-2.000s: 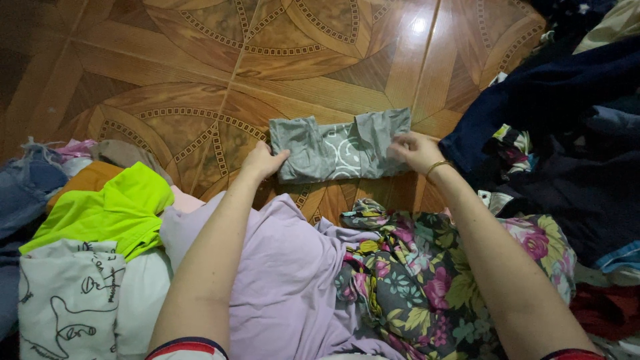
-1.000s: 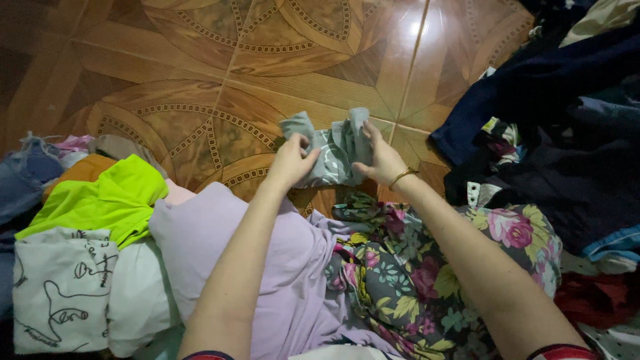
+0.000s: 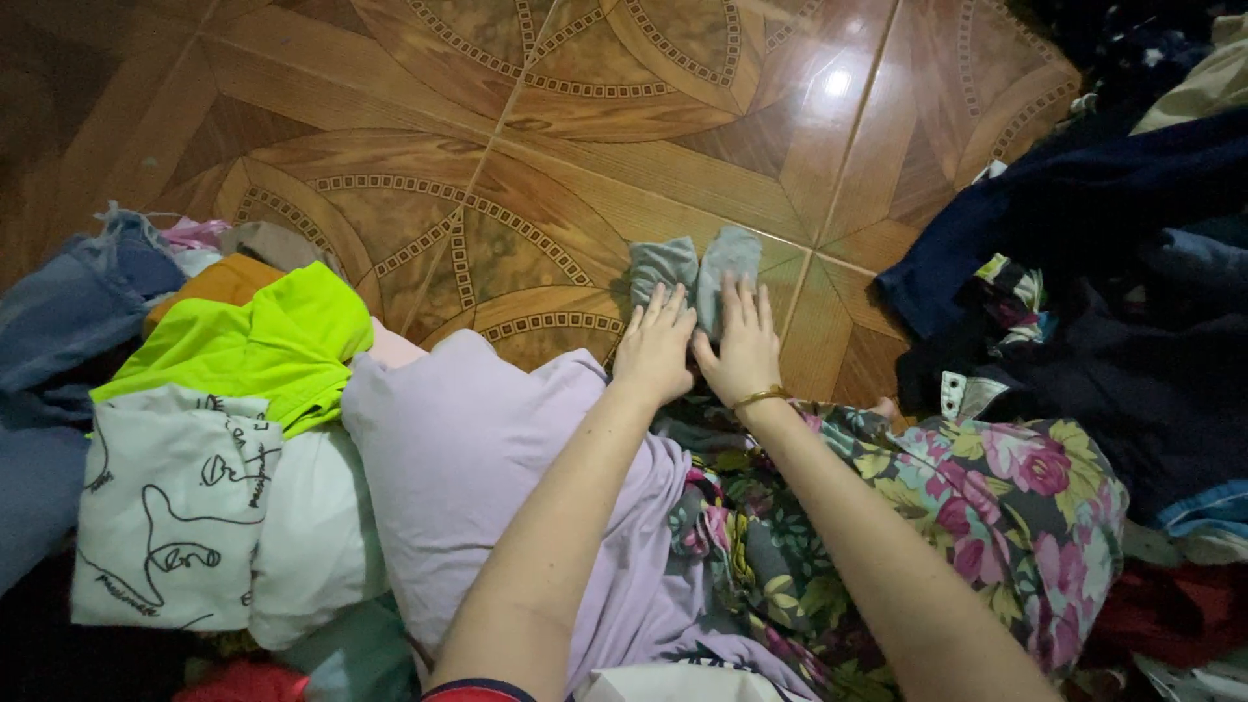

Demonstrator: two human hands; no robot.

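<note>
A small grey garment point(image 3: 729, 265), folded inward from both ends into two narrow halves, lies on the tiled floor. My left hand point(image 3: 657, 343) rests flat on its left half, fingers pointing forward. On the right half lies my right hand point(image 3: 743, 346), palm down, a yellowish bangle at the wrist. The two hands are side by side, and their palms hide the near part of the garment. Close below them are a lavender cloth point(image 3: 468, 429) and a dark floral fabric point(image 3: 1033, 487) over my lap.
To the left are piled a neon green garment point(image 3: 244, 341), a folded white shirt with line drawings point(image 3: 166, 526) and blue denim point(image 3: 78, 292). A heap of dark clothes point(image 3: 1102, 322) lies on the right. Patterned glossy tiles point(image 3: 624, 185) stretch ahead.
The grey garment was spread wide two seconds ago; both its ends are now folded toward the middle. My hands have come closer together and now lie flat on it.
</note>
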